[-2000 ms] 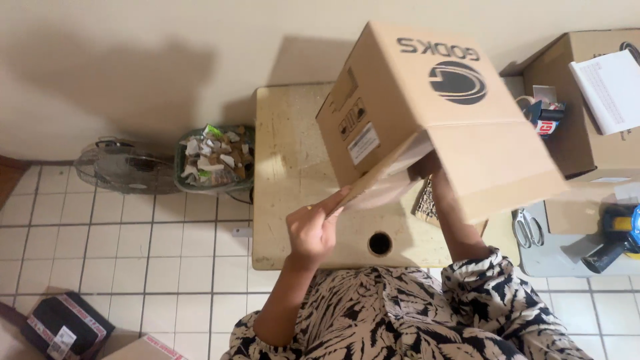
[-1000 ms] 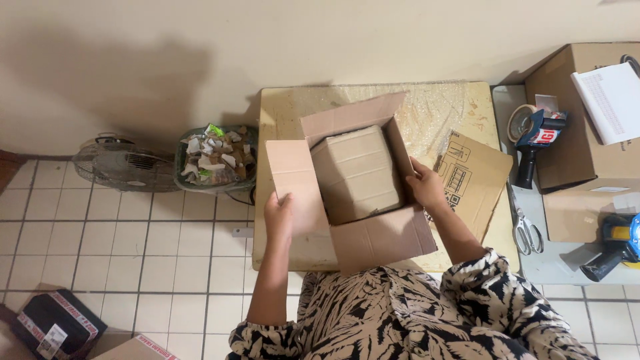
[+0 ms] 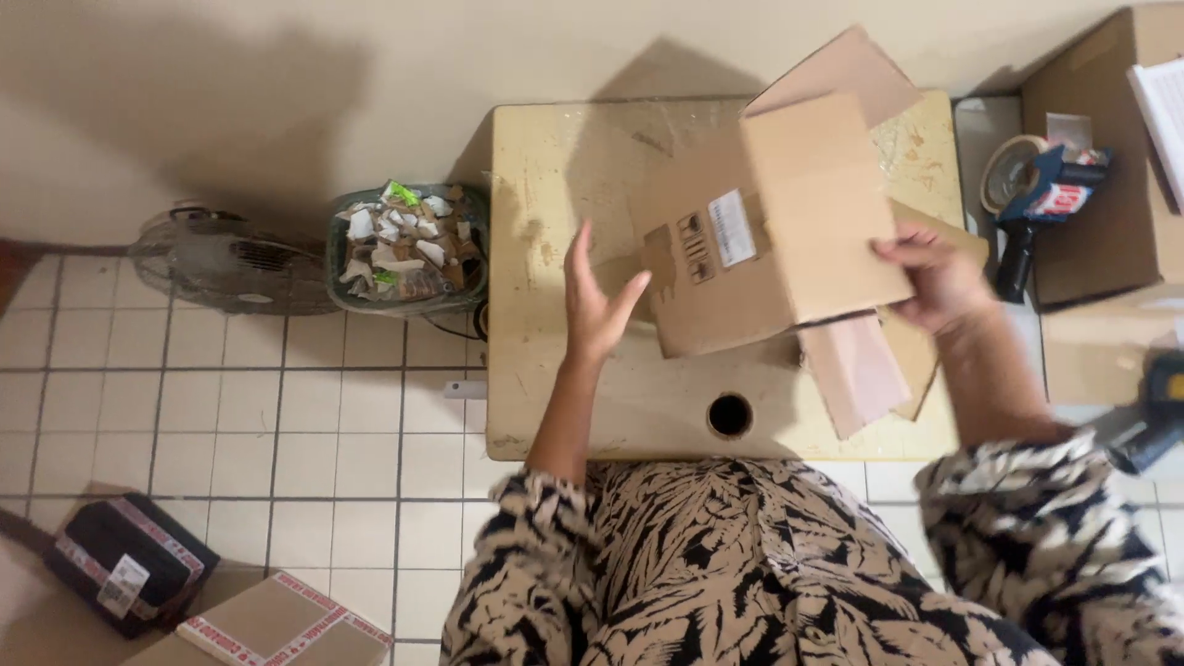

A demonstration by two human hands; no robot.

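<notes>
A cardboard box (image 3: 712,231) with its flaps spread is tilted on its side above the pale yellow table (image 3: 536,398). Its side bears a white label and printed handling symbols. My right hand (image 3: 943,277), slightly blurred, grips the flap side at the right. My left hand (image 3: 597,305) is off the box's left end, fingers and thumb apart, holding nothing. Whatever the box contains is hidden. Behind it, part of a flat cardboard piece (image 3: 943,231) shows, along with clear plastic wrap (image 3: 638,129) on the table.
A bin of cardboard and paper scraps (image 3: 407,301) stands left of the table beside a fan (image 3: 240,264). At right are a tape dispenser (image 3: 1045,190) and a large carton (image 3: 1078,166). Parcels, one black (image 3: 129,560) and one brown (image 3: 287,620), lie lower left. The table has a round hole (image 3: 730,415).
The box stood upright with its opening facing up and a cardboard surface visible inside; now it is tipped with its opening to the right. My left hand has let go of its flap.
</notes>
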